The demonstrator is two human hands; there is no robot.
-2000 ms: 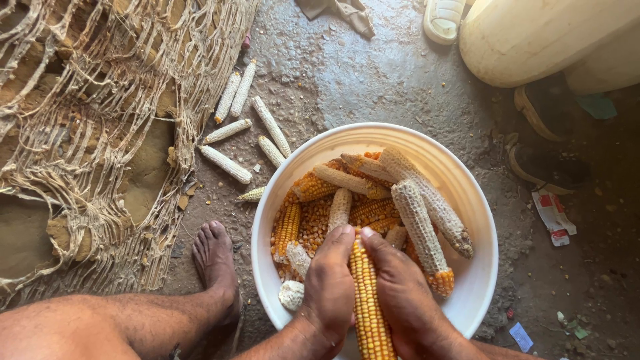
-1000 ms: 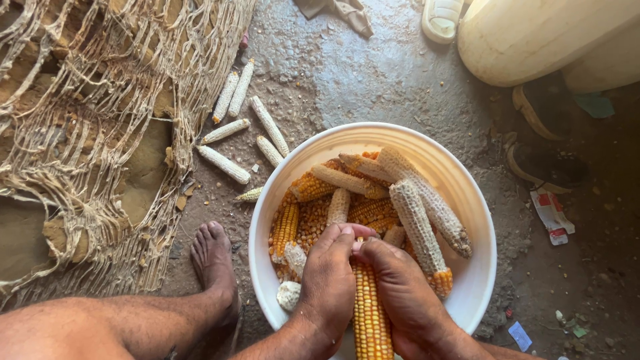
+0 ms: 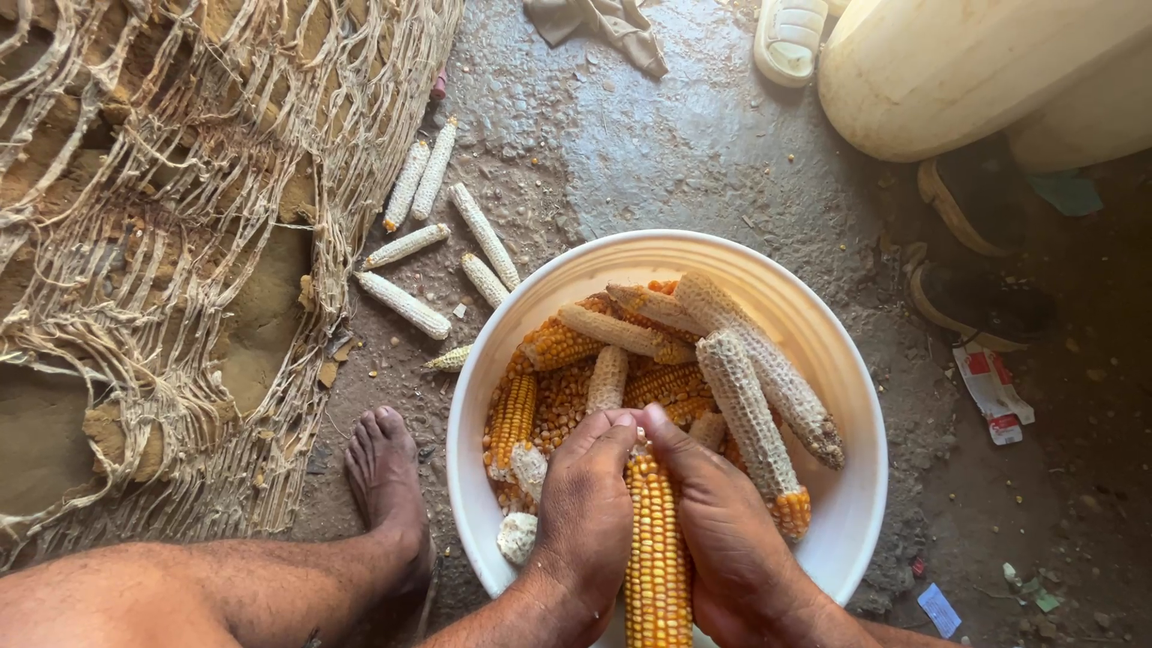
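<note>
Both my left hand and my right hand grip an ear of yellow corn from its two sides, over the near part of a white plastic tub. The thumbs and fingertips meet at the ear's far end, where a little pale cob shows. Inside the tub lie loose corn kernels, a partly filled ear at the left and several mostly bare cobs. One of these keeps orange kernels at its near tip. The palms and some fingers are hidden.
Several stripped white cobs lie on the rough floor left of the tub. A wall of mud and fibre strands fills the left side, near a bare foot. Large cream containers, dark shoes and a torn wrapper are at the right.
The thumbs and fingertips have shifted about the far end of the ear, where a little pale cob now shows between them. Both hands have kept hold of it.
</note>
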